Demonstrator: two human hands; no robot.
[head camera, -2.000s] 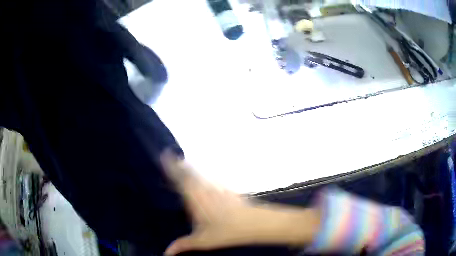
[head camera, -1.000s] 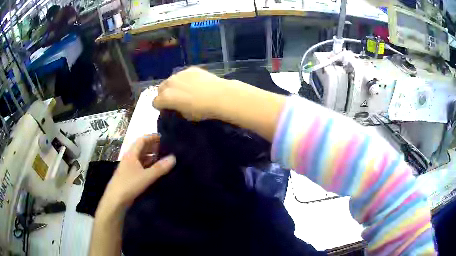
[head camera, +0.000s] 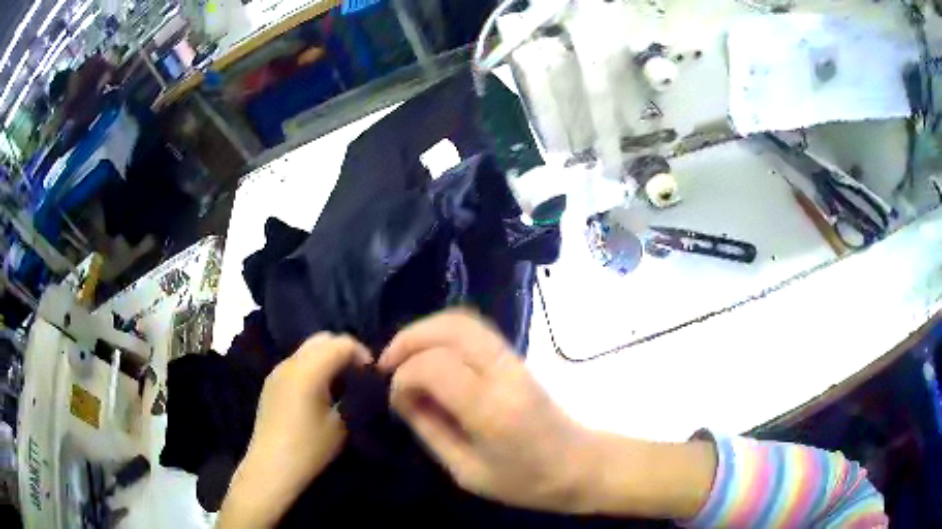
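A large dark garment (head camera: 351, 238) lies in a crumpled pile over the left part of the white table, with shinier dark cloth in its middle. A small white patch (head camera: 440, 157) shows on it. My left hand (head camera: 300, 413) and my right hand (head camera: 485, 413) are close together at the lower middle, fingertips pinching a dark fold of the garment between them. The right hand is slightly blurred. The sewing machine head (head camera: 599, 93) stands beyond, to the right of the garment.
Black thread snips (head camera: 704, 244) lie on the machine bed. Scissors (head camera: 852, 201) and an orange-brown handle (head camera: 819, 219) lie at right. A white note (head camera: 821, 70) is on the machine. Another sewing machine (head camera: 62, 403) stands at left.
The garment now lies spread further back over the table. My right hand has come down from the raised cloth to meet my left hand. The view has shifted toward the right, showing the snips again.
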